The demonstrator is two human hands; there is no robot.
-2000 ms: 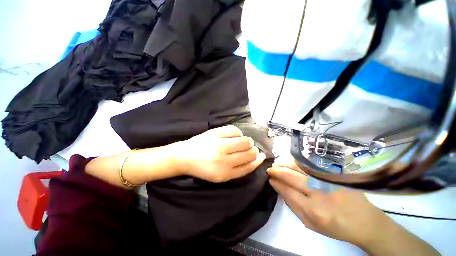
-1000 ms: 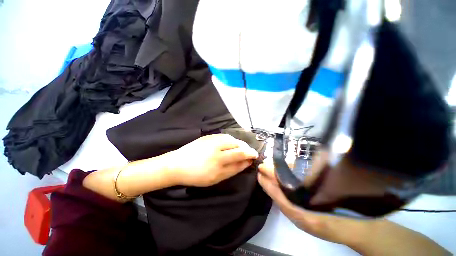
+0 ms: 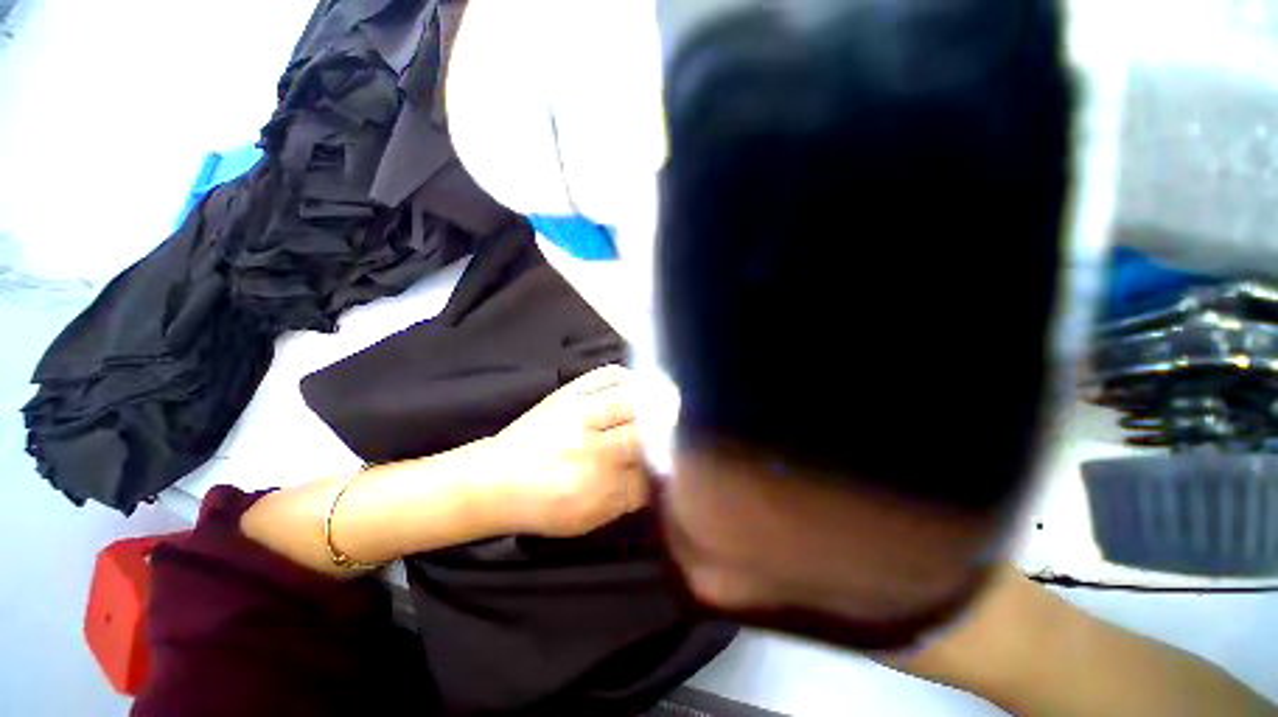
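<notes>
The dark cut panel (image 3: 463,367) lies on the white table under my left hand (image 3: 575,455). My left hand's fingers are bent at the cloth's edge; their tips are partly covered by a blurred object. A large blurred dark object with a bright rim (image 3: 862,252) fills the centre right, close to the camera. It hides the needle area and the fingers of my right hand; only the right wrist and forearm show below it. The white machine head (image 3: 561,84) with a bit of blue stripe shows at its left.
A ruffled bundle of dark cut pieces (image 3: 154,371) lies at the left and beyond. A blue item (image 3: 222,171) is behind it. A red plastic object (image 3: 121,614) is at lower left. A grey ribbed tray (image 3: 1184,514) and shiny dark packed items (image 3: 1191,371) are at right.
The blurred dark object has moved left across the view and now covers the needle area and my right hand. The grey tray has come into view. My left hand has shifted slightly left in the picture.
</notes>
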